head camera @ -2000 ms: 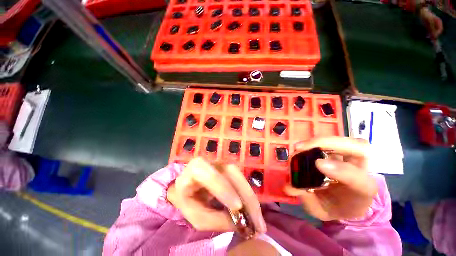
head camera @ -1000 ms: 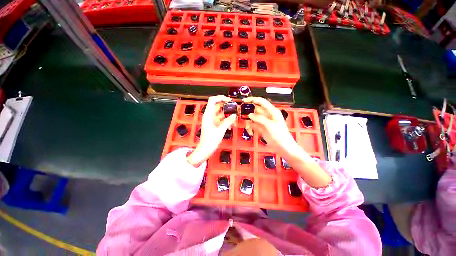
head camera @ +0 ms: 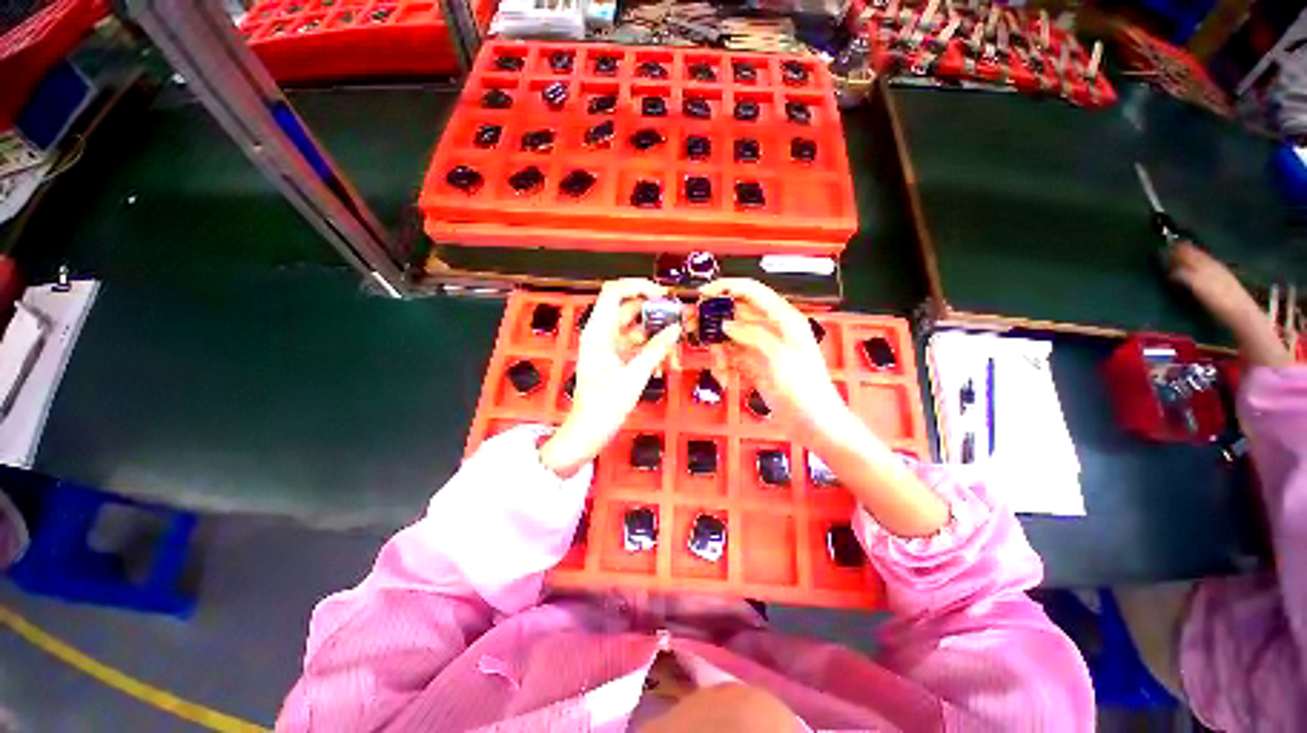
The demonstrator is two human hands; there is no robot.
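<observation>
My left hand [head camera: 622,351] holds a small watch unit [head camera: 661,314] with a pale whitish face. My right hand [head camera: 760,341] holds a second watch unit [head camera: 714,318] with a dark bluish face. The two units are side by side, a small gap apart, above the far part of the near orange-red tray [head camera: 745,569]. That tray holds one dark unit per filled pocket, and some pockets are empty. My hands and forearms hide part of it.
Stacked orange-red trays [head camera: 631,225] stand beyond, with two small round pieces [head camera: 701,267] and a white label [head camera: 797,265] at their front. A paper sheet [head camera: 1025,430] and red parts box [head camera: 1168,390] lie right. A clipboard [head camera: 43,375] lies far left. Another person's hand [head camera: 1211,287] reaches in at right.
Since two seconds ago, both hands have moved forward and together with their units. Since one second ago, the left unit's face turned paler and another person's arm came in at right.
</observation>
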